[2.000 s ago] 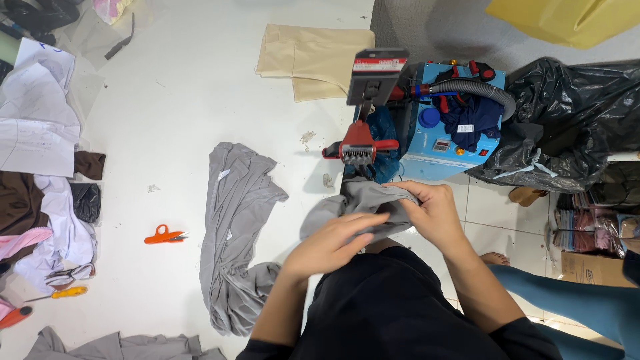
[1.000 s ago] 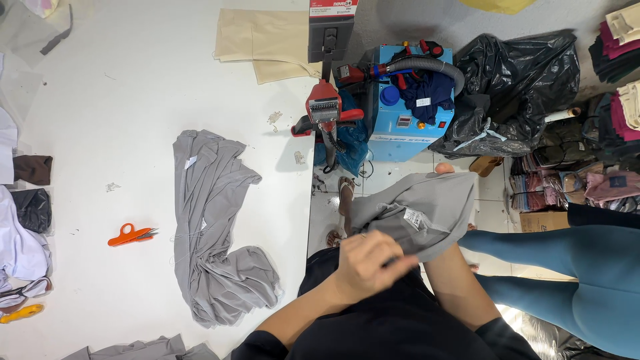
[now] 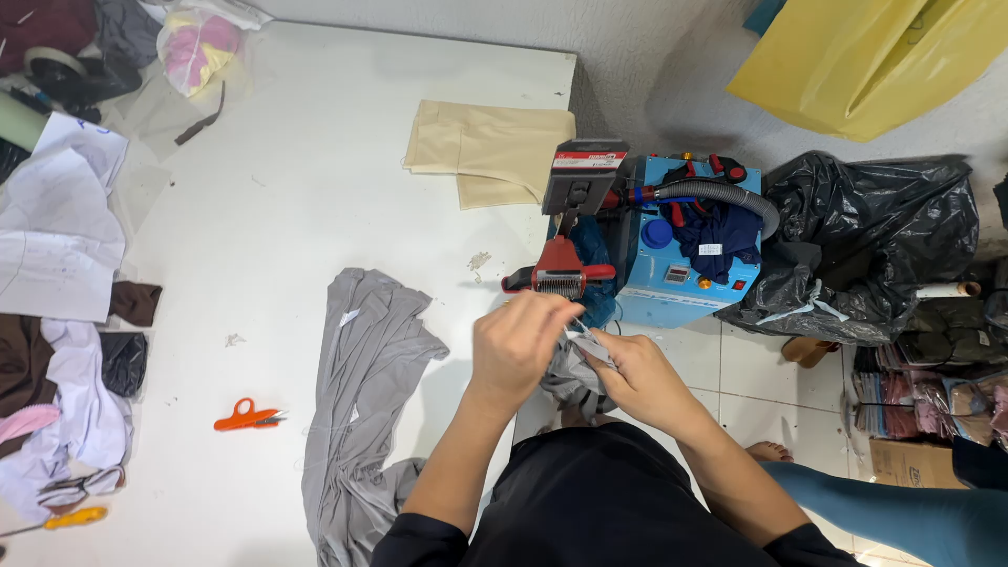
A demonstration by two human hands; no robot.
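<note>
Close to the table's right edge, my left hand (image 3: pixel 520 346) pinches a thin strip or thread at the edge of a grey fabric piece (image 3: pixel 581 374). My right hand (image 3: pixel 639 376) grips the same grey fabric, which hangs in folds between and below the hands. Just beyond my fingers is a red-and-black device with metal teeth (image 3: pixel 561 276). More grey fabric (image 3: pixel 362 378) lies bunched on the white table (image 3: pixel 197 220) to the left. Orange thread snips (image 3: pixel 250 416) rest left of it, their blades pointing right.
Folded beige fabric (image 3: pixel 488 142) lies at the table's far right. Beyond the edge stand a blue machine (image 3: pixel 669 291) with a grey hose and black plastic bags (image 3: pixel 874 228). White garments (image 3: pixel 87 394) and a yellow-handled tool (image 3: pixel 75 517) are at left. Another person's leg (image 3: pixel 882 496) shows at lower right.
The grey fabric was spread open with a white label showing a second ago; now it is gathered, and both hands are close together at its edge. The view has shifted.
</note>
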